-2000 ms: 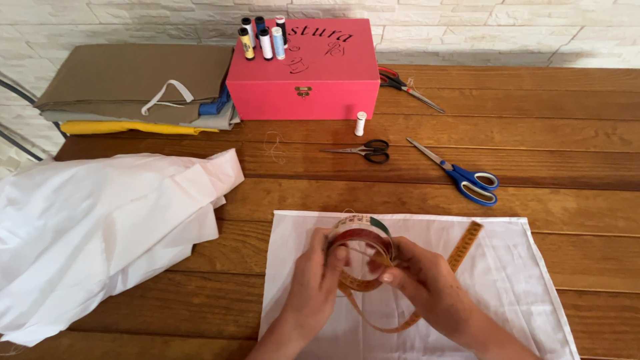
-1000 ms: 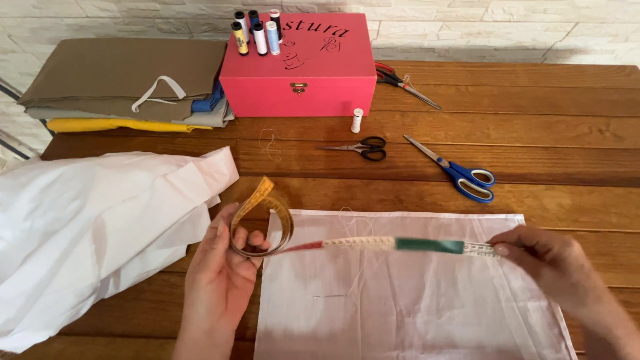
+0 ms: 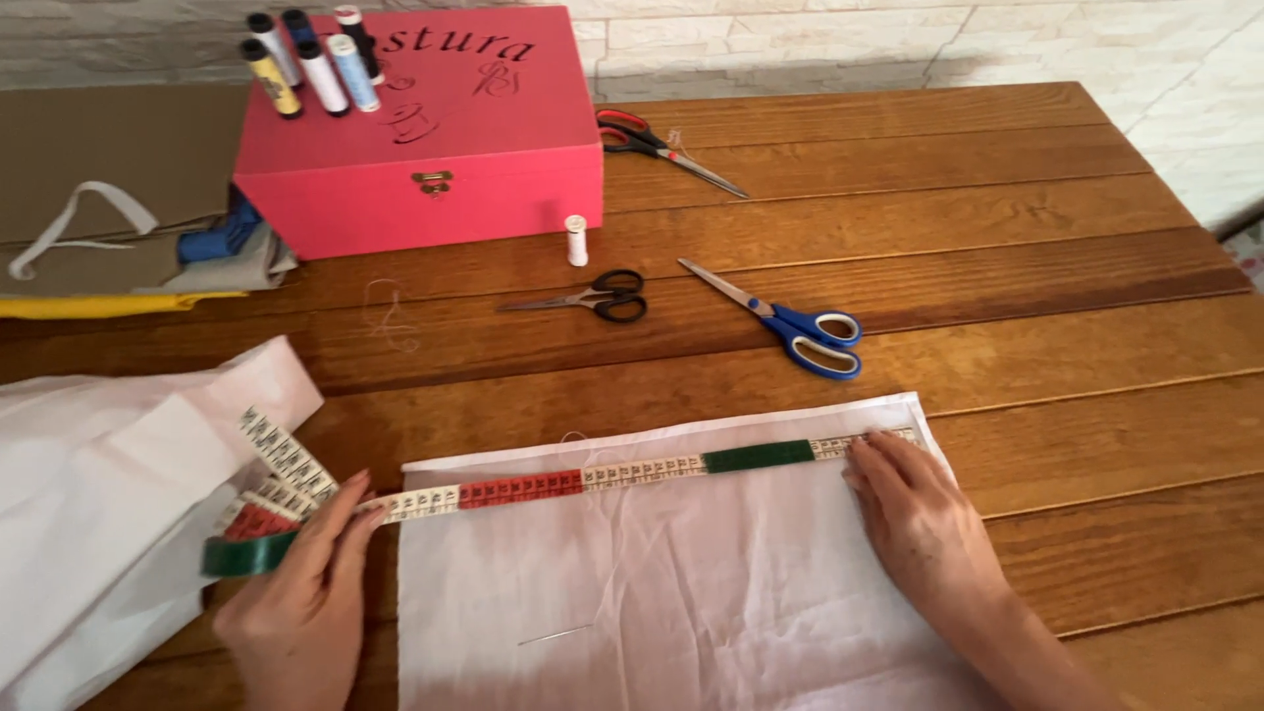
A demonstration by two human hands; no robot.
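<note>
A tape measure [image 3: 632, 472] with white, red and green sections lies stretched across the upper part of a white cloth [image 3: 513, 592]. My left hand [image 3: 306, 592] grips it just past the cloth's left edge, with the loose coiled remainder beside and behind the fingers. At the cloth's upper right corner, my right hand [image 3: 918, 523] presses the tape's other end down under its fingertips. A needle [image 3: 555, 635] lies on the cloth below the tape, with thin thread running over the fabric near it.
Bunched white fabric [image 3: 109, 474] lies at left. Beyond the cloth are blue-handled scissors [image 3: 790, 326], small black-handled scissors [image 3: 602, 296] and a white thread spool [image 3: 577, 241]. A pink box [image 3: 425, 197] bears several thread spools, with red-and-black scissors [image 3: 662, 148] beside it. Folded fabrics [image 3: 118, 148] sit at back left.
The tape, looped between both hands at first, is now stretched along the cloth's upper edge. My hands have moved apart. The view has shifted and turned.
</note>
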